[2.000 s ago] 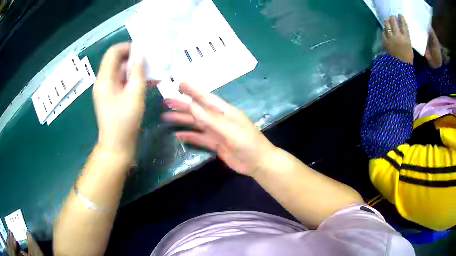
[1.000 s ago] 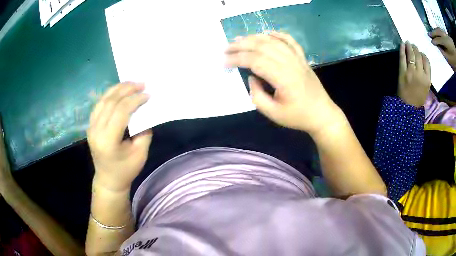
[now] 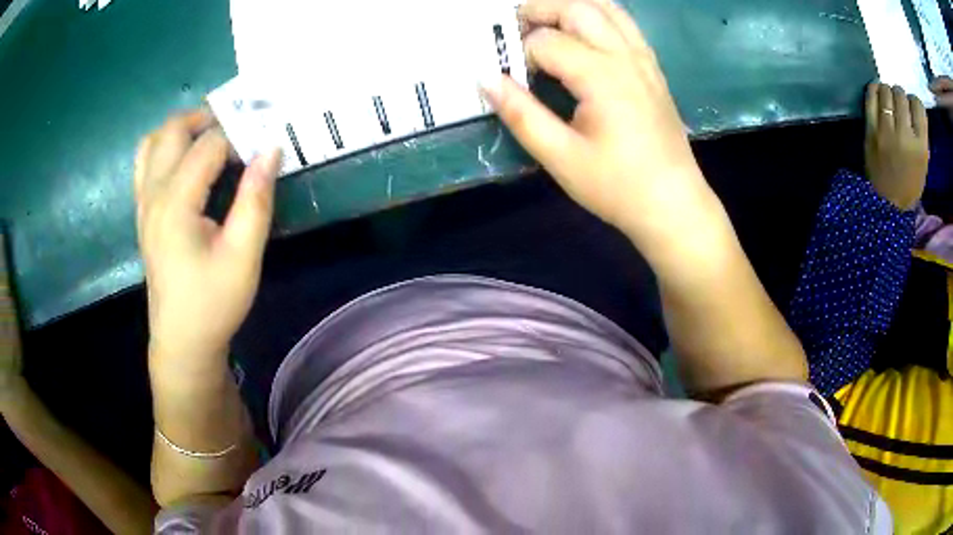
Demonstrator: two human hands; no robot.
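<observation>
A white leaflet sheet (image 3: 366,63) lies near the front edge of the green bench, its near part folded over so a row of short dark bars shows along the straight near edge. My left hand (image 3: 204,219) grips its left corner between thumb and fingers. My right hand (image 3: 601,115) holds its right end, thumb on top near a dark printed mark. The sheet's far part runs out of the top of the picture.
The green bench top (image 3: 115,136) curves across the view. Tips of white pieces (image 3: 96,3) show at the top left. At the right, a neighbour's hand (image 3: 897,141) touches a white strip (image 3: 893,42). Another person's arm (image 3: 63,439) is at the lower left.
The sheet was first in my left hand, then spread blank side up between both hands. Its near part is now folded over, showing the bars, and both hands hold its ends.
</observation>
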